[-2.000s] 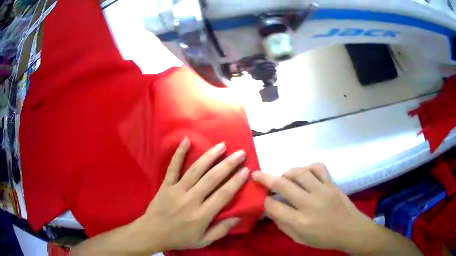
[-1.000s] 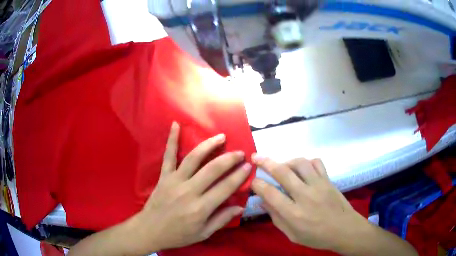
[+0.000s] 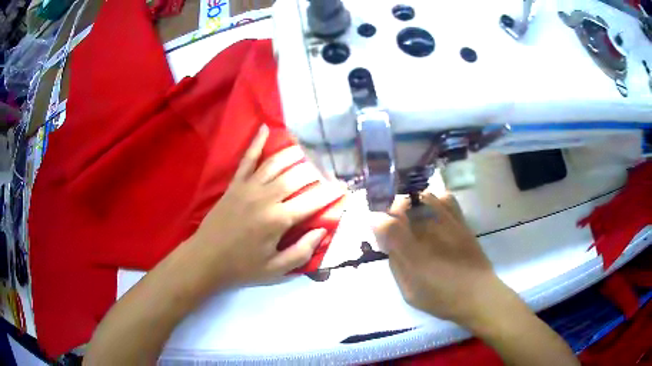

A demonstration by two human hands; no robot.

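Red fabric panels [image 3: 129,171] cover the left of the white machine table, with their right edge at the bright glow under the sewing machine head [image 3: 457,78]. My left hand [image 3: 264,207] lies flat on the red cloth with its fingers spread, just left of the needle area. My right hand [image 3: 429,250] is at the metal parts right of the needle area. Its fingertips are partly hidden behind the shiny metal guard [image 3: 377,154], so I cannot tell whether they hold anything.
A black phone [image 3: 538,169] lies on the machine bed. A ragged red scrap [image 3: 620,214] is at the right edge. A blue crate [image 3: 583,322] with red cloth is below the table at right. Printed tape [image 3: 213,16] runs along the far left edge.
The machine head fills more of the view. Both hands have moved up toward the needle with the cloth's edge, and my right hand has left the cloth's edge for the metal parts.
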